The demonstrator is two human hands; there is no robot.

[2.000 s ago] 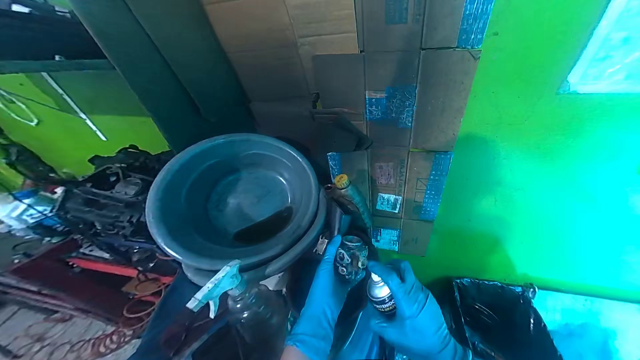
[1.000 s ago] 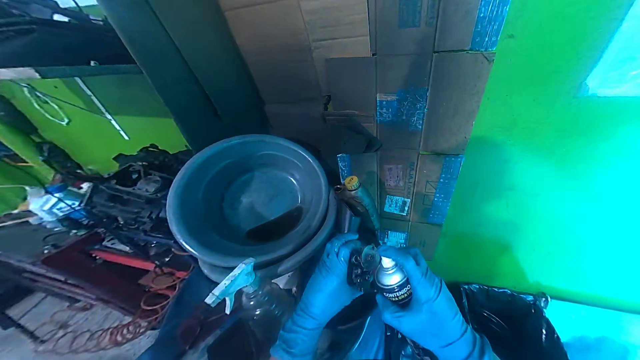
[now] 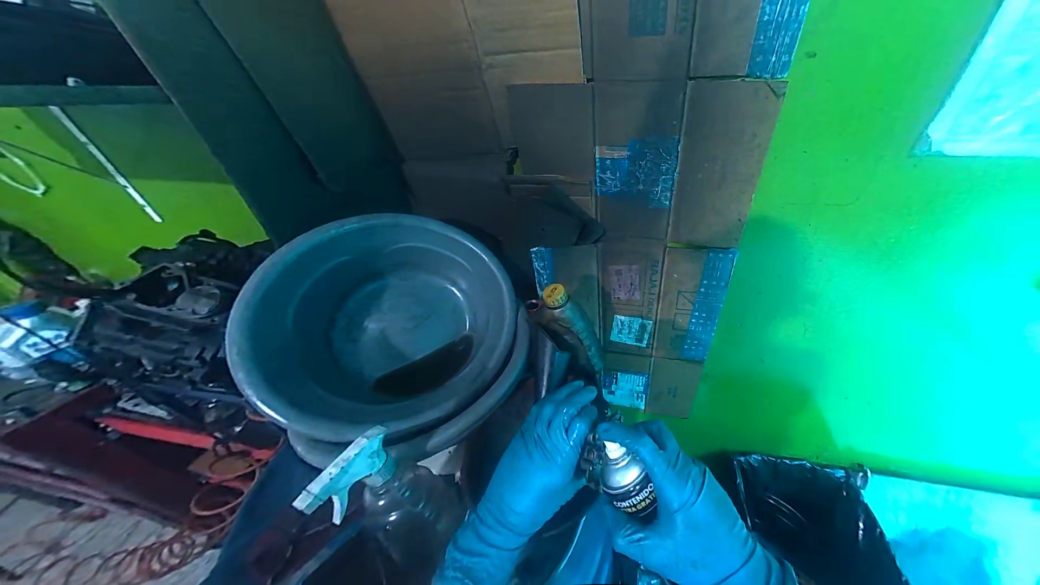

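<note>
My left hand (image 3: 540, 455), in a blue glove, grips a small dark metal part (image 3: 597, 451) that is mostly hidden behind the fingers. My right hand (image 3: 682, 504), also gloved in blue, is closed around an aerosol can (image 3: 630, 483) with a white nozzle and a dark printed body. One finger lies at the nozzle, which sits right beside the metal part. Whether spray is coming out cannot be told. Left of my hands stand nested grey plastic basins (image 3: 276, 390), the upper one with a little dark liquid (image 3: 426, 370) in it.
A clear spray bottle (image 3: 410, 504) with a teal trigger head stands before the basins. Behind my hands is a bottle with a yellow cap (image 3: 555, 295). Taped cardboard (image 3: 719, 162) covers the wall. A black plastic bag (image 3: 804, 504) is at right, an engine-like assembly (image 3: 162, 333) and coiled hose (image 3: 219, 487) at left.
Two seconds ago the metal part showed openly in my left hand; now my fingers cover most of it. The can has come up close against the part. The view has shifted somewhat.
</note>
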